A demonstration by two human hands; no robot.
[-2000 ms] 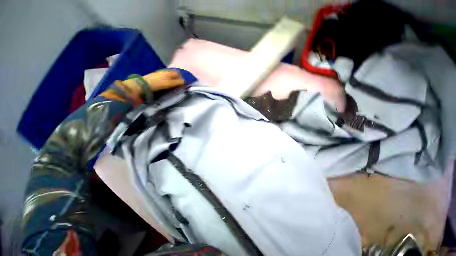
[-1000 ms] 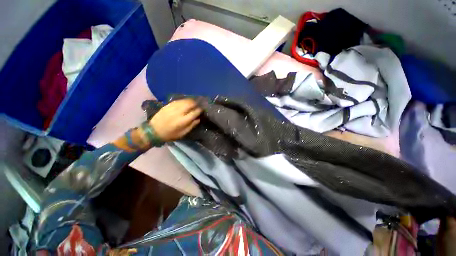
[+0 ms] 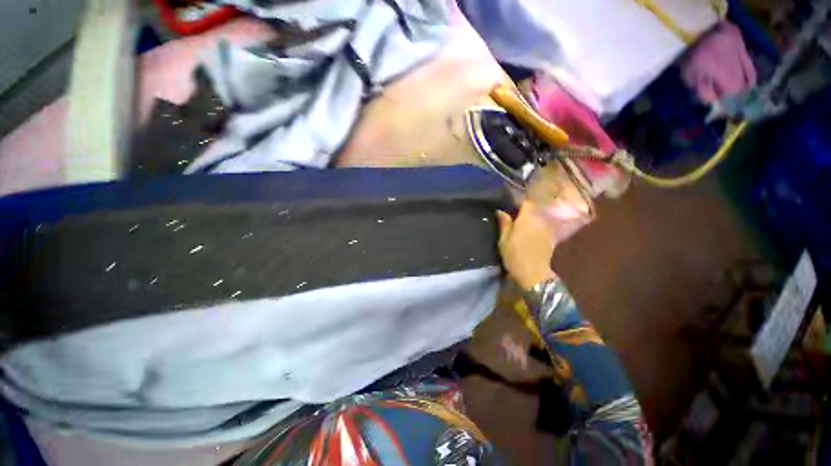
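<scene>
The dark speckled panel (image 3: 264, 246) lies lengthwise and mostly flat along the navy padded board (image 3: 364, 182), whose blue edge shows behind it. The pale blue-grey cloth (image 3: 301, 337) joined to it hangs over the near side in soft folds. My right hand (image 3: 528, 238) is at the right end of the board, beside the panel's end; blur hides whether its fingers grip the cloth. The steam iron (image 3: 501, 146), with an orange-yellow handle, stands just beyond that hand, apart from the panel. My left hand is out of the picture.
Crumpled pale cloth with dark bands (image 3: 301, 82) lies behind the board, beside a pale bar (image 3: 98, 91). A white-lilac stack (image 3: 592, 45) is at the back right. The iron's yellow hose (image 3: 683, 180) runs right, above the brown floor (image 3: 629, 273).
The view has swung right. The dark panel, bunched at my left hand before, now lies flatter along the board. My left hand has left view; my right hand and the iron now show clearly.
</scene>
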